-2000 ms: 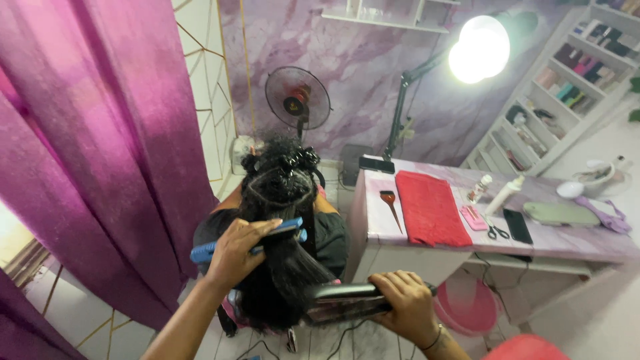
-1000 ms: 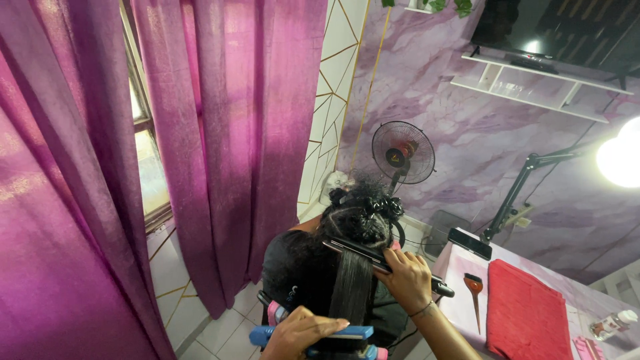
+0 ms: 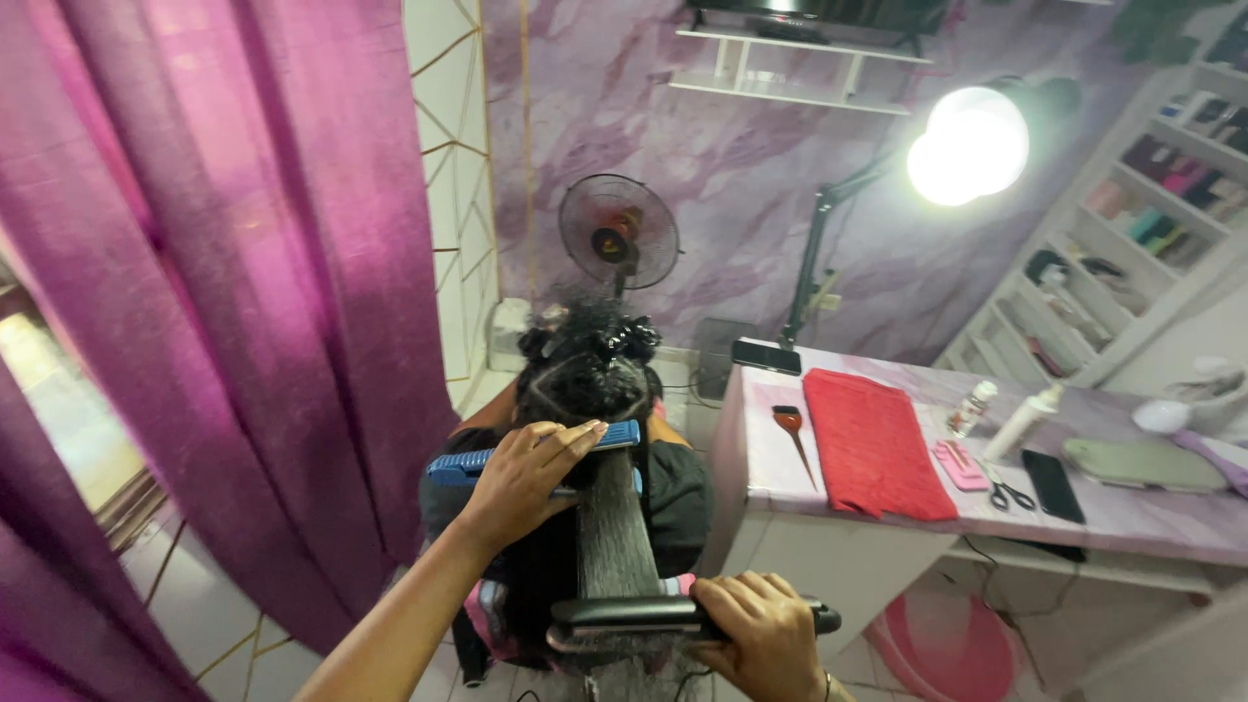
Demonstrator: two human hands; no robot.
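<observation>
A seated person with black hair [image 3: 585, 385], parted and partly pinned up, has their back to me. My left hand [image 3: 526, 480] grips a blue hinged comb tool [image 3: 458, 468] across the upper part of a smooth, straight section of hair [image 3: 614, 536]. In my right hand [image 3: 760, 629] is a black flat iron [image 3: 634, 614], its plates across the lower part of that same section. Loose hair ends hang below the iron. The fingers of both hands are wrapped around their tools. Whether the iron's plates are pressed fully together cannot be told.
On the counter at right lie a red towel [image 3: 873, 444], a tint brush [image 3: 795, 434], scissors [image 3: 1009, 487], phones [image 3: 1053, 485] and bottles [image 3: 1022, 419]. A lamp [image 3: 970, 146] shines above. A fan [image 3: 619, 234] stands beyond the person, purple curtains [image 3: 292, 244] at left, a pink basin [image 3: 941, 643] under the counter.
The flat iron in my right hand has moved from near the head down the hair section. My left hand with the blue tool is now higher, near the nape. The view has swung right.
</observation>
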